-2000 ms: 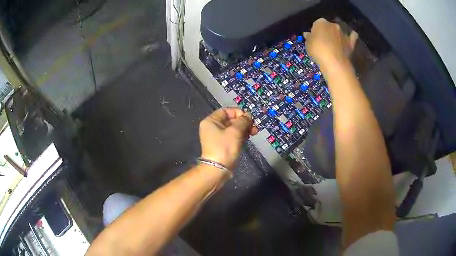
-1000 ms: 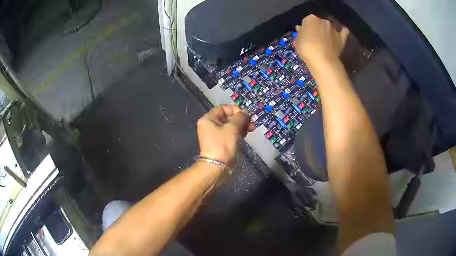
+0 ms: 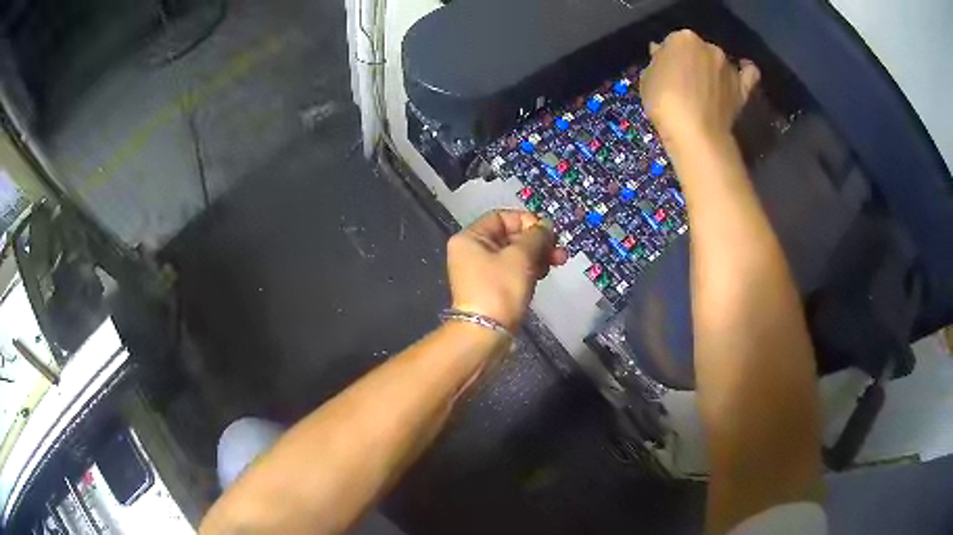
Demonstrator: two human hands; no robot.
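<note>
A circuit board panel with rows of blue, red, green and white components lies between my two hands. My left hand has its thumb and fingers closed on the panel's near-left edge. My right hand is at the panel's far-right edge, with its fingers curled on it; the fingertips and that edge are partly hidden by the hand. A bracelet is on my left wrist.
A black rounded unit stands behind the panel, and its dark curved rim runs round the right side. A pale strip lies along the panel's left side. A dark floor is at left. A white board with a brown stick is at far left.
The view has shifted slightly, so the hands and panel first appear further left, then back right. Both hands stay at the panel's edges with little change in pose.
</note>
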